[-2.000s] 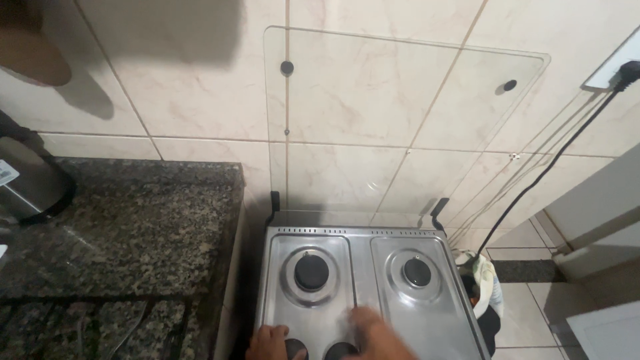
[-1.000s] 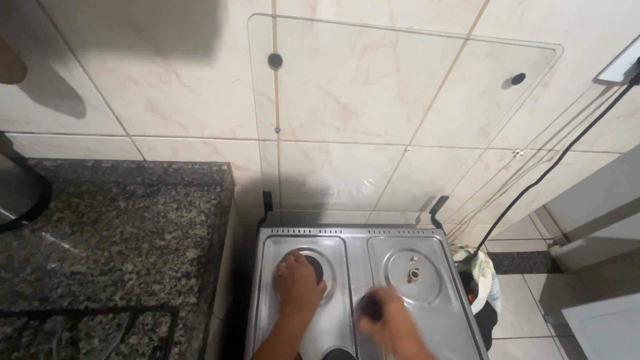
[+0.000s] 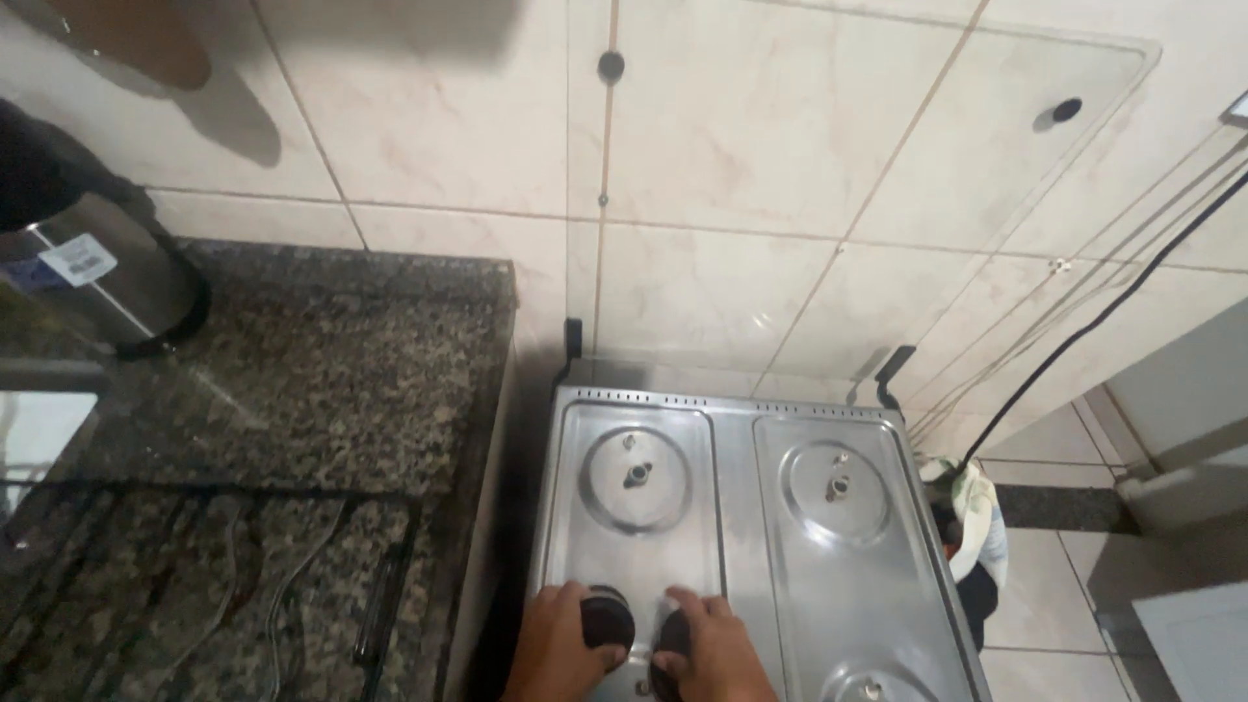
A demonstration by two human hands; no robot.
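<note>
At the lower middle of the head view, my left hand (image 3: 565,643) grips a round black burner cap (image 3: 606,620) over the front left of the steel stovetop (image 3: 746,546). Beside it, my right hand (image 3: 714,648) holds another dark burner piece (image 3: 673,643), seen nearly edge-on. Behind my hands, the rear left burner seat (image 3: 636,478) and the rear right burner seat (image 3: 837,489) show bare gas nozzles. A front right burner seat (image 3: 871,688) is partly cut off by the lower edge. The raised glass lid (image 3: 741,292) stands against the tiled wall.
A granite counter (image 3: 341,390) lies left of the stove, bearing a steel container (image 3: 117,273) with a black lid and a label. Wire-like metal pieces (image 3: 292,575) rest in front of it. A black cord (image 3: 1102,317) runs down at the right, near a hanging cloth (image 3: 980,526).
Both rear burner caps were seated two seconds ago; now both rear seats are bare. Both hands have moved to the front left, and the left hand has come away from the rear left burner.
</note>
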